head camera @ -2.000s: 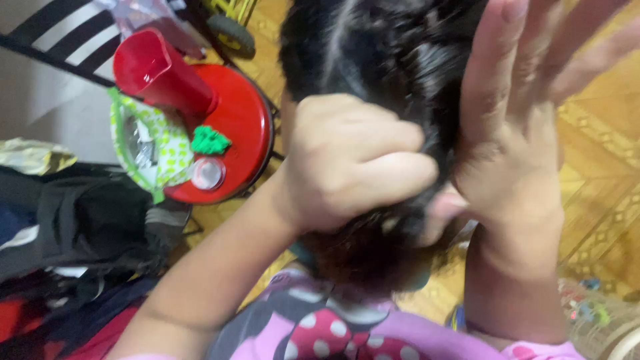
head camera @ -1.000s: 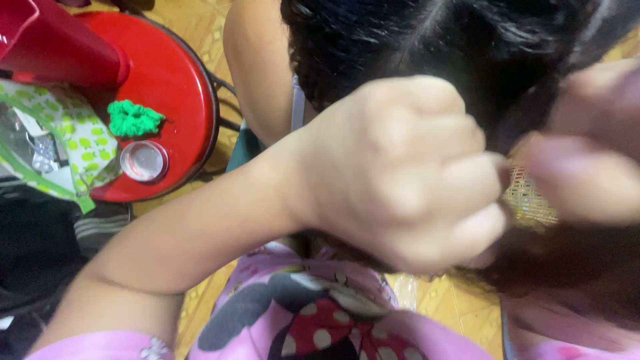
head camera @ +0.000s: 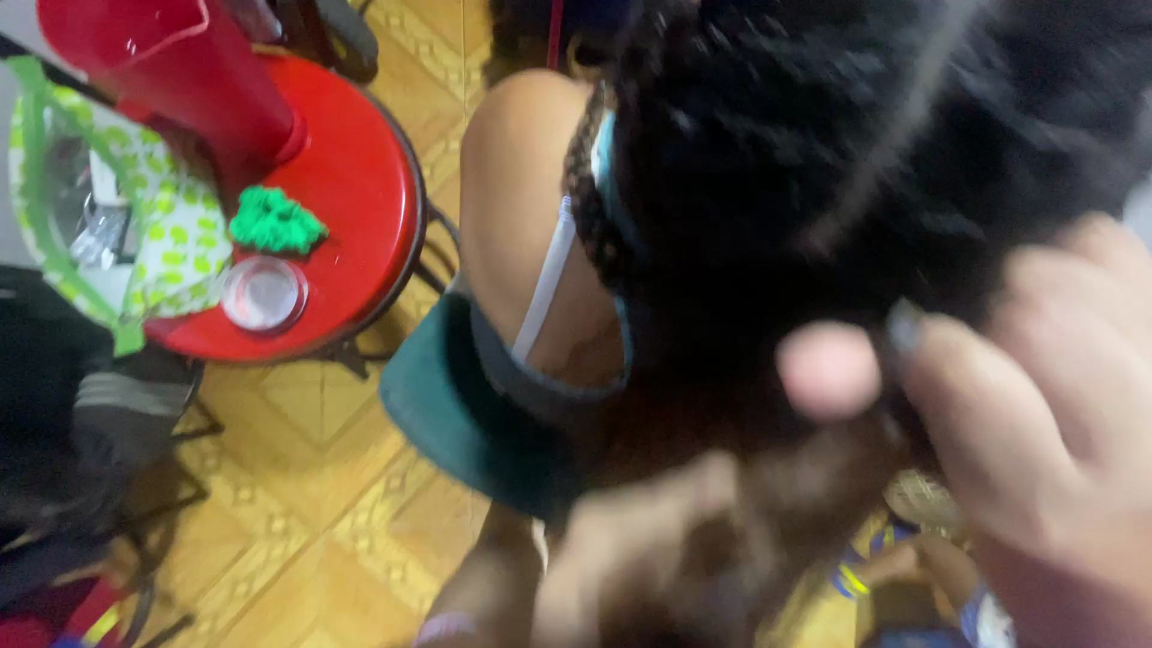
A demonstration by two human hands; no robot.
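Observation:
A seated person's dark hair (head camera: 765, 180) fills the upper right, with a parting line and a thin braid (head camera: 597, 198) hanging at its left side. My right hand (head camera: 1035, 387) is at the right edge, thumb and bent index finger close about dark strands beside the head; a small shiny bit shows by the index fingertip. Low in the middle, my left hand (head camera: 648, 540) is strongly blurred among the loose lower hair; its fingers and what they hold cannot be made out.
A red round stool (head camera: 360, 261) at the left bears a red pitcher (head camera: 180, 81), a green scrunchie (head camera: 277, 220), a small clear round container (head camera: 263, 294) and a green-patterned zip pouch (head camera: 175, 216). Dark bags (head camera: 63, 432) lie left. Another person's arm (head camera: 936, 558) shows at lower right.
My left hand has moved down from the middle of the hair, where it was a closed fist. The braid and the person's shoulder now show more fully as the view has shifted.

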